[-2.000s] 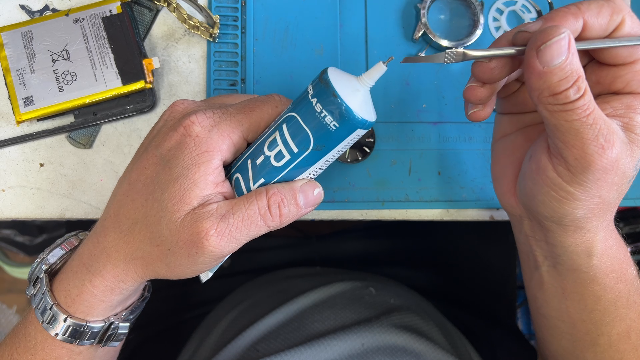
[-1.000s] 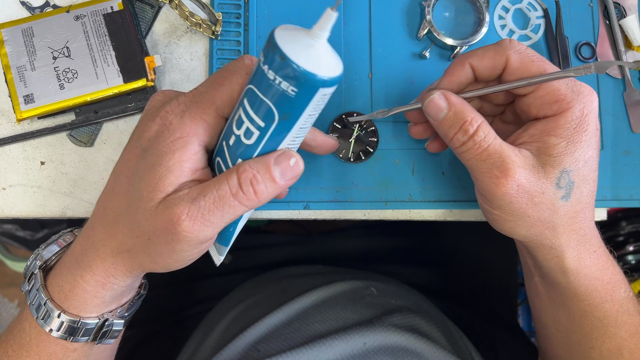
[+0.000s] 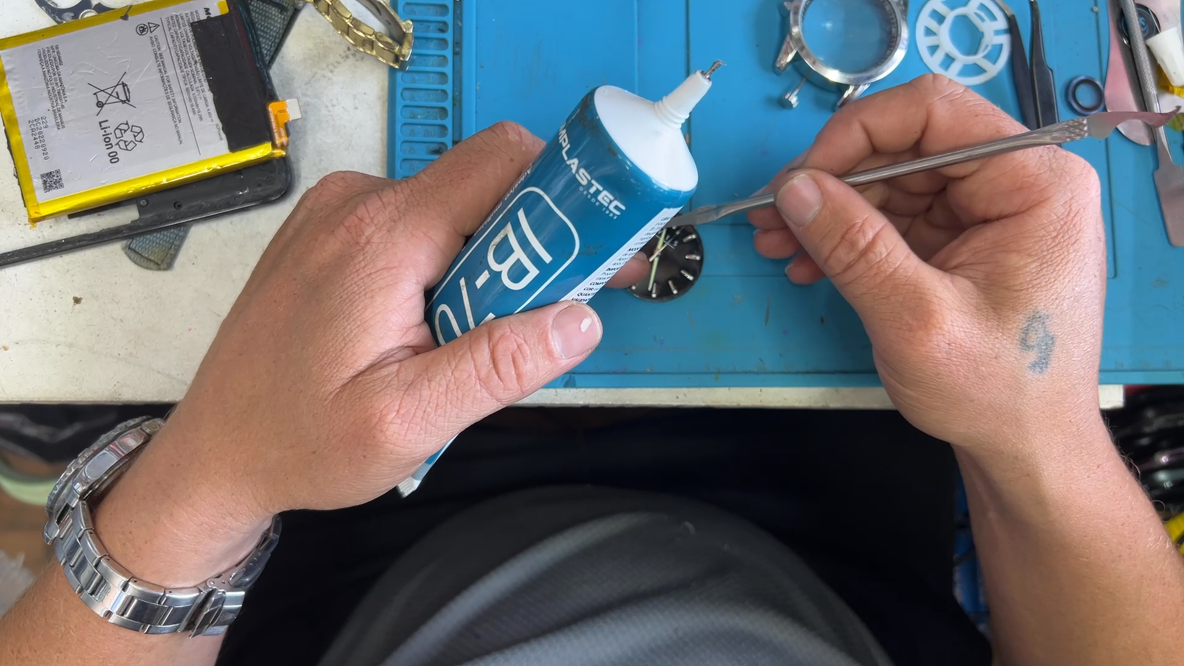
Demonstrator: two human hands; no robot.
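Observation:
My left hand [image 3: 370, 324] is closed around a blue and white glue tube [image 3: 564, 213], its white nozzle tilted up to the right. In my right hand [image 3: 943, 240] is a thin metal spatula [image 3: 962, 155], held between thumb and fingers. Its flat tip reaches the upper edge of a small black watch dial [image 3: 672, 268] with hands and pale markers; whether it touches the dial cannot be told. The tube and a left fingertip hide the dial's left part.
A blue work mat [image 3: 740, 342] lies under the dial. Beyond my right hand are a steel watch case [image 3: 852, 42], a white plastic ring [image 3: 962, 39] and black tweezers [image 3: 1042, 79]. At left are a yellow-edged battery [image 3: 120, 102] and a gold-coloured bracelet [image 3: 370, 37].
Two seconds ago the spatula tip was beside the tube's nozzle; one second ago it was over the dial. Since then the tube has tilted further right and covers part of the dial.

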